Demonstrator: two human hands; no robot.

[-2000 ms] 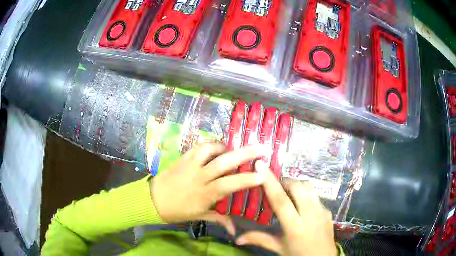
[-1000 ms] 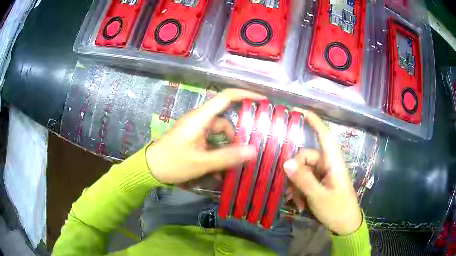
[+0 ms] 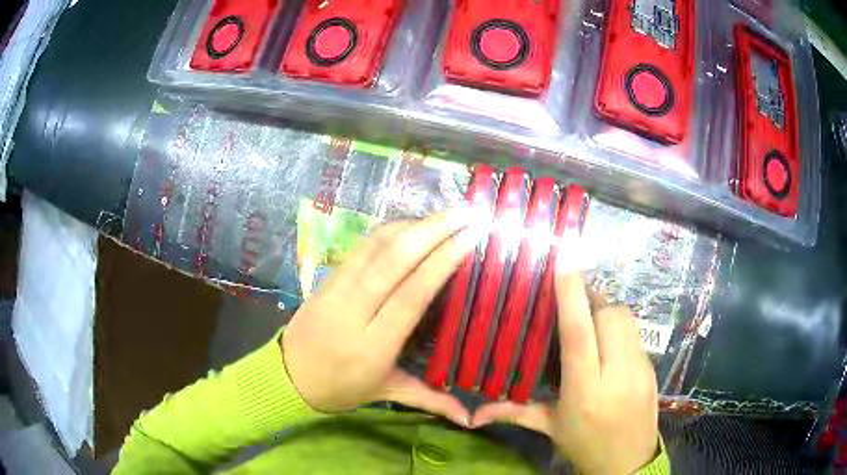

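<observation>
Several red keypad mobile phones (image 3: 509,288) stand on edge side by side in a row, their narrow red sides up, at the front of the work mat (image 3: 223,199). My left hand (image 3: 371,320) presses on the row from the left, fingers along the leftmost phone. My right hand (image 3: 594,371) presses from the right, fingers along the rightmost phone. My thumbs meet at the near end of the row. The phones' front and back faces are mostly hidden.
A clear plastic tray (image 3: 418,121) with red phone backs in its pockets lies just beyond the row. The dark green bench (image 3: 780,306) shows at both sides. White sheets (image 3: 56,315) and a brown carton (image 3: 153,343) are at lower left. More red items show at the right rim.
My hands have moved from around the upper part of the row to flat against both sides, thumbs now together at the near end. The row sits slightly further right.
</observation>
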